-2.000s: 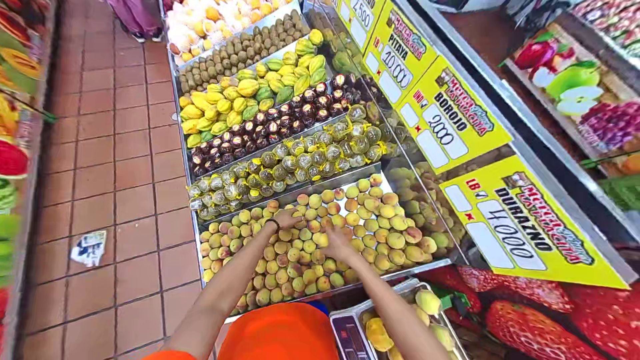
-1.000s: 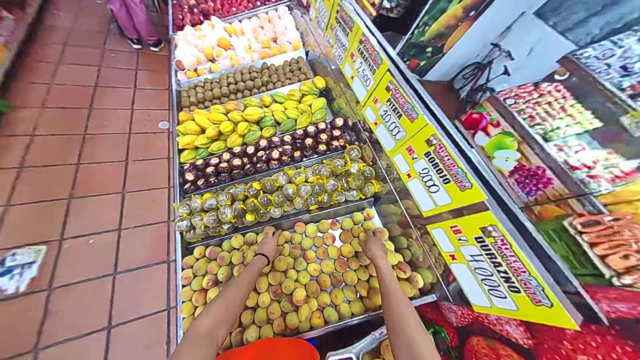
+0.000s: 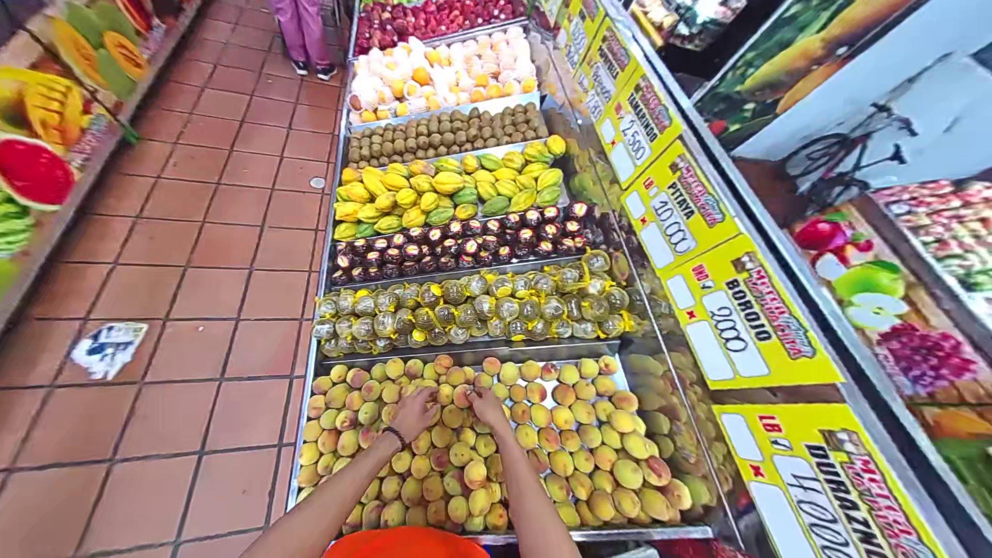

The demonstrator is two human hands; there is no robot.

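Note:
Rows of yellow-green peaches with red blush [image 3: 457,442] fill the metal tray [image 3: 620,535] nearest me. My left hand [image 3: 417,409], with a dark beaded bracelet on its wrist, rests on peaches in the upper middle of the tray, fingers bent. Close to its right, my right hand [image 3: 487,406] has its fingertips at a blushed peach [image 3: 462,396] between the two hands. Whether either hand grips a fruit cannot be made out. White tray lining [image 3: 549,392] shows between peaches on the right.
Beyond the peaches lie net-wrapped round fruits [image 3: 465,310], dark fruits [image 3: 465,246], yellow-green ribbed fruits [image 3: 449,186], and kiwi-like brown fruits [image 3: 449,133]. Yellow price signs [image 3: 744,318] line the right side. Litter [image 3: 108,350] lies on the tiled floor at left, where a person [image 3: 301,35] stands farther off.
My right hand has moved left from the right part of the peach tray, so my hands are now close together. The view has shifted since the oldest frame.

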